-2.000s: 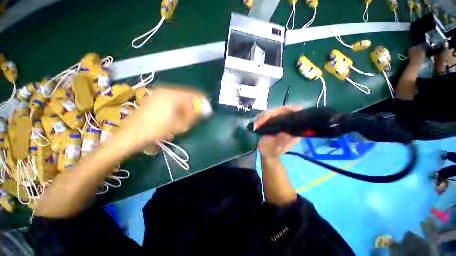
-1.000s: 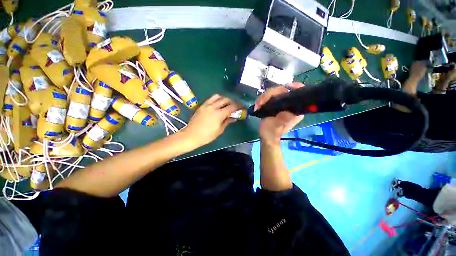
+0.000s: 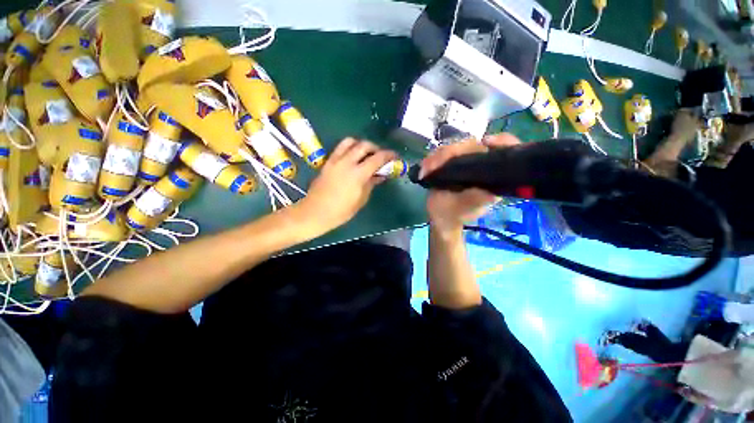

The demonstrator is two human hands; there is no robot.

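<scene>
My left hand (image 3: 343, 186) holds a yellow unit (image 3: 397, 168) just above the green bench near its front edge. Most of this unit is hidden by my fingers; its blue-and-white banded end points right. My right hand (image 3: 455, 186) grips the black electric screwdriver (image 3: 521, 172), held nearly level with a red light on its barrel. The screwdriver's tip is at the end of the yellow unit; whether it touches a screw cannot be seen. The white-grey screw feeder (image 3: 479, 70) stands just behind my right hand.
A pile of yellow units (image 3: 124, 132) with white cord loops lies on the left. More units (image 3: 582, 106) lie right of the feeder. The black power cord (image 3: 628, 279) curves off to the right. Another person's arm (image 3: 674, 140) and a dark box (image 3: 707, 89) are at the far right.
Two seconds ago my left hand was blurred, left of the screwdriver tip; since then it has brought the unit to the tip. The view has shifted. Little differs from one second ago.
</scene>
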